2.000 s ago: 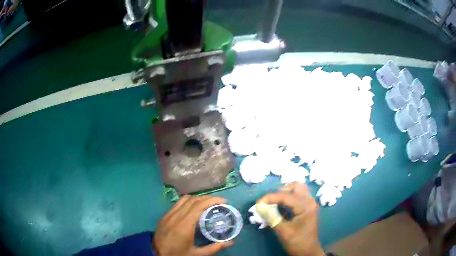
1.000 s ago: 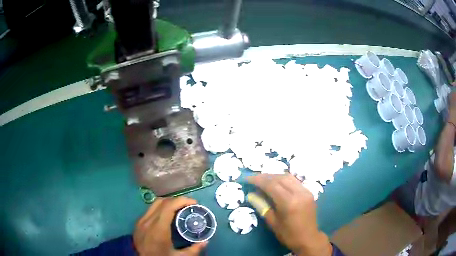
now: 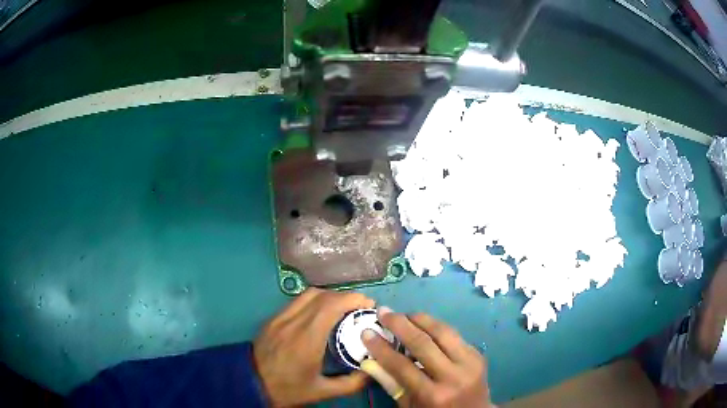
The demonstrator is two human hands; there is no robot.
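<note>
My left hand holds a round fan housing in front of the press, near the bottom edge of the view. A white impeller lies in the housing's opening. My right hand has its fingers on the impeller and the housing's rim. A pale yellow covering is on one right-hand finger. Thin red wire shows just below the housing. The underside of the housing is hidden by my hands.
The green press stands ahead, its brown base plate bare. A big overexposed pile of white impellers lies right of it. Open housings stand in a cluster farther right. A brown cardboard box and another person's arm are at lower right.
The open housing in my left hand now has a white impeller in it. My right hand has moved from the loose impellers onto the housing. The view has shifted, so the press appears farther right.
</note>
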